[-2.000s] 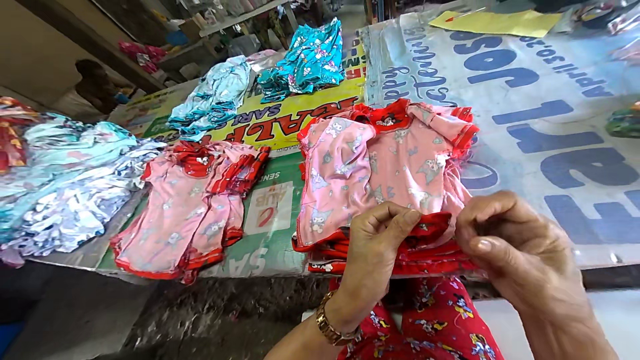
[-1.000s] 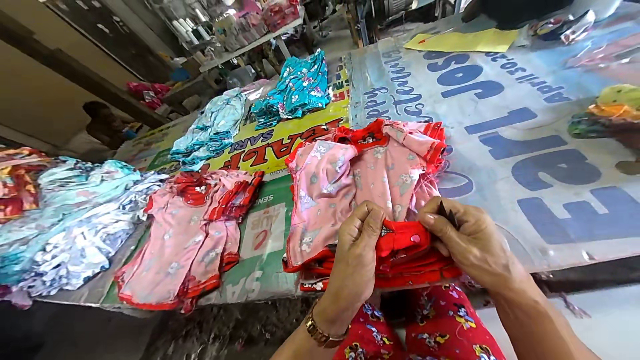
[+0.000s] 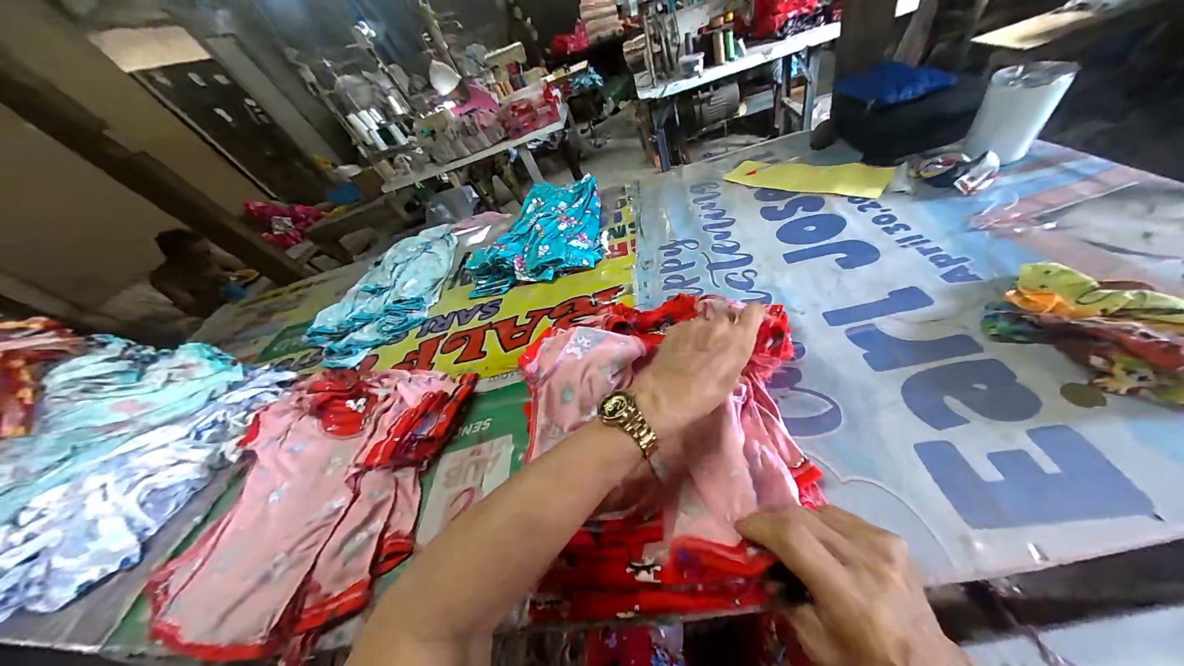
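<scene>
A stack of pink printed garments with red trim (image 3: 592, 370) lies at the table's front edge before me. My left hand (image 3: 698, 370), with a gold wristwatch (image 3: 627, 421) on the wrist, lies flat across the upper part of the top garment, fingers pointing to its red collar end. At the lower right corner, my right hand (image 3: 832, 573) pinches the red hem between thumb and fingers. A second pile of pink garments with red trim (image 3: 287, 499) lies to the left, its red neckline facing away from me.
Teal garments (image 3: 541, 231) and pale aqua ones (image 3: 393, 287) lie farther back. White-and-blue clothes (image 3: 111, 481) are heaped at left. Multicoloured cloth (image 3: 1101, 324) sits at right, a yellow strip (image 3: 809, 178) behind. Sewing machines stand beyond the table; a person (image 3: 190, 273) is at far left.
My left hand has moved from the near red hem up onto the top garment's far end. My right hand has stayed at the near hem, now at its right corner. The view has shifted.
</scene>
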